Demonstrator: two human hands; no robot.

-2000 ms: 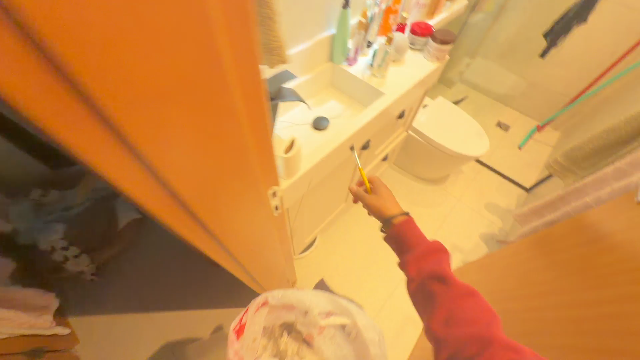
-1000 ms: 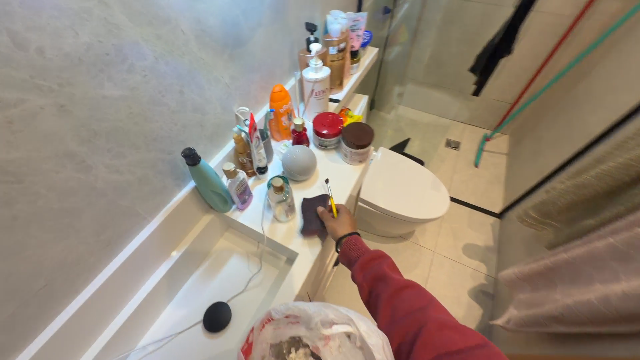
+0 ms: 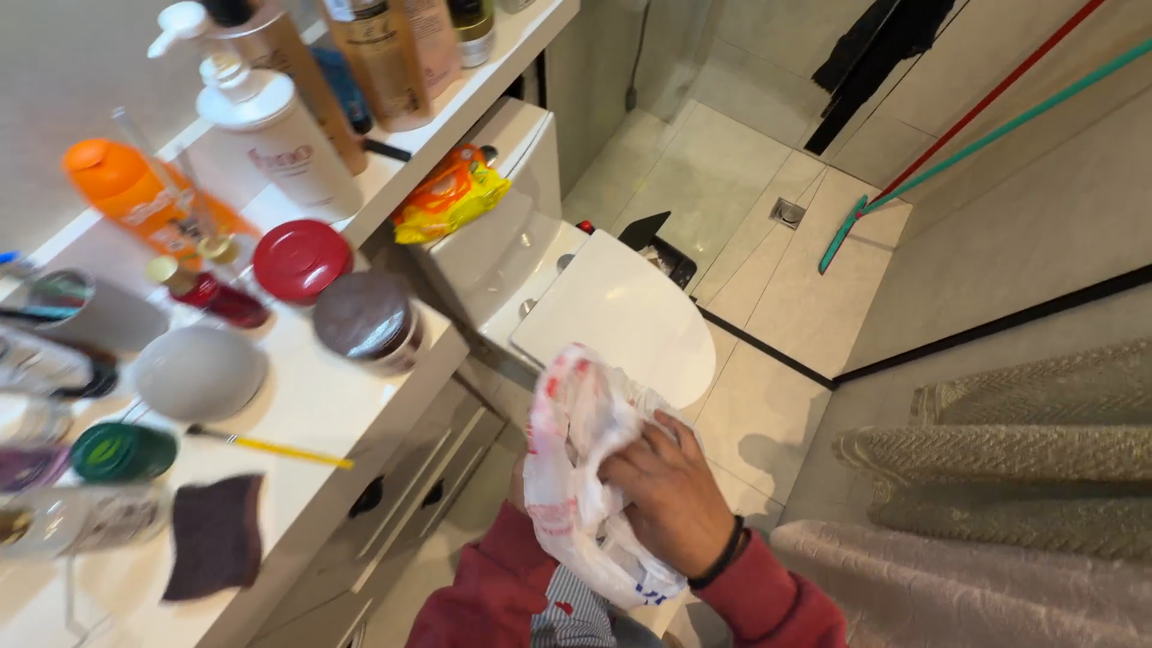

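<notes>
My right hand (image 3: 670,490) reaches into the mouth of a white plastic bag (image 3: 576,477) with red print, its fingers on the crumpled white plastic inside. Behind the bag's left side is my left hand (image 3: 517,481), mostly hidden; its fingers do not show. On the white counter (image 3: 297,504), left of the bag, lie a thin yellow-handled brush (image 3: 274,447) and a dark sponge (image 3: 214,537). A green-capped jar (image 3: 124,452) and a grey rounded object (image 3: 200,373) are close to them.
Bottles, a red-lidded jar (image 3: 301,261) and a brown-lidded jar (image 3: 369,321) crowd the counter. A closed toilet (image 3: 630,315) stands beyond the bag, with a yellow-orange packet (image 3: 453,196) on its tank. Towels (image 3: 1017,459) hang at right; a squeegee (image 3: 843,236) rests on the shower floor.
The yellow brush was in my right hand and now lies on the counter. My right hand has moved to the bag, which is now farther up in view. The view has shifted toward the toilet.
</notes>
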